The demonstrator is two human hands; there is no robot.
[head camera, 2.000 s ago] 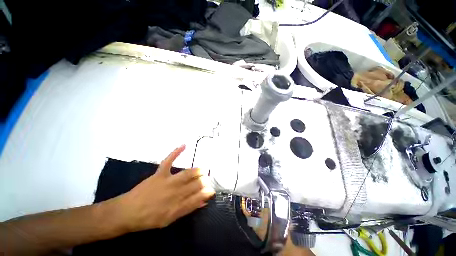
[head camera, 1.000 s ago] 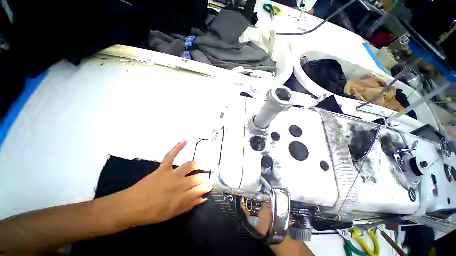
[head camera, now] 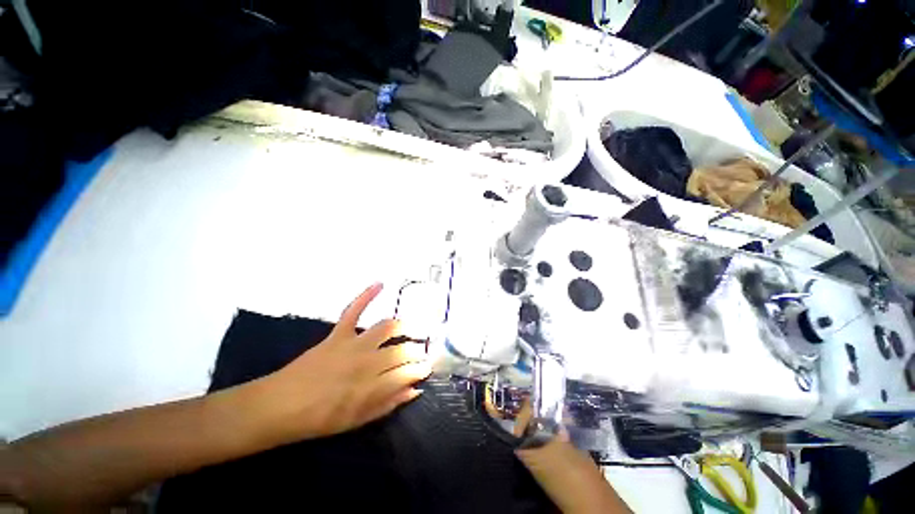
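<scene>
The black fabric panel (head camera: 271,346) lies flat on the white table, its frayed edge to the left. A finely striped black piece (head camera: 441,427) lies by the needle area. My left hand (head camera: 356,376) rests flat on the fabric, fingers spread, fingertips beside the machine head. My right hand (head camera: 547,452) is partly hidden behind the shiny curved guard (head camera: 548,397); its fingers show near the needle area, and their grip is unclear. The white sewing machine (head camera: 602,331) stands right of my left hand, with an upright tube (head camera: 532,223) on its head.
Scissors with yellow and green handles (head camera: 727,482) and a thin brown-handled tool (head camera: 783,482) lie right of the machine. A white tub (head camera: 614,166) behind holds black and tan scraps (head camera: 742,189). A grey and black cloth heap (head camera: 467,95) lies at the back.
The view has shifted slightly. My right hand and wrist show more, below the guard. My left hand stays spread on the fabric. The black panel lies slightly further right in view.
</scene>
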